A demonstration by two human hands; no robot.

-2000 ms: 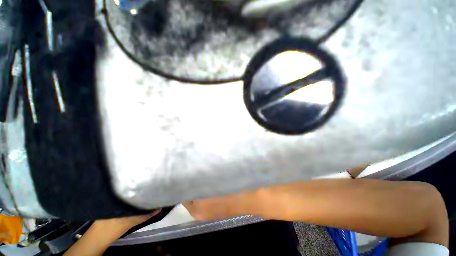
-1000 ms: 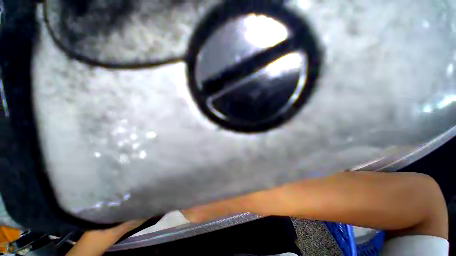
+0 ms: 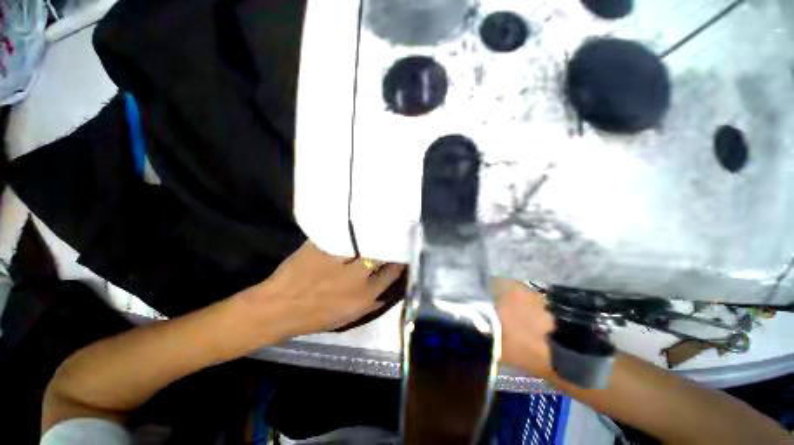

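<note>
Black cloth [image 3: 200,174] lies on the white table left of the machine head and runs towards the needle area. The white sewing machine head [image 3: 557,200] fills the upper right, with dark round holes. My left hand [image 3: 344,287] lies low beside the head, its fingers bent over a dark cloth edge; the fingertips are partly hidden. My right hand [image 3: 522,326] is under the head's front edge, partly covered by the shiny metal bar [image 3: 453,287] and dark machine parts. Its fingers are hidden. The needle area is not visible.
A blue strip [image 3: 134,130] shows beside the cloth on the table [image 3: 61,113]. A clear plastic bag [image 3: 22,52] is at the top left. Small metal parts [image 3: 705,330] and a tan piece [image 3: 686,349] lie at the right. A blue perforated crate [image 3: 529,417] is below.
The view has moved off a close-up of the head's large slotted screw. The head's holed face, the metal bar, the black cloth and more of my left arm and hand now show.
</note>
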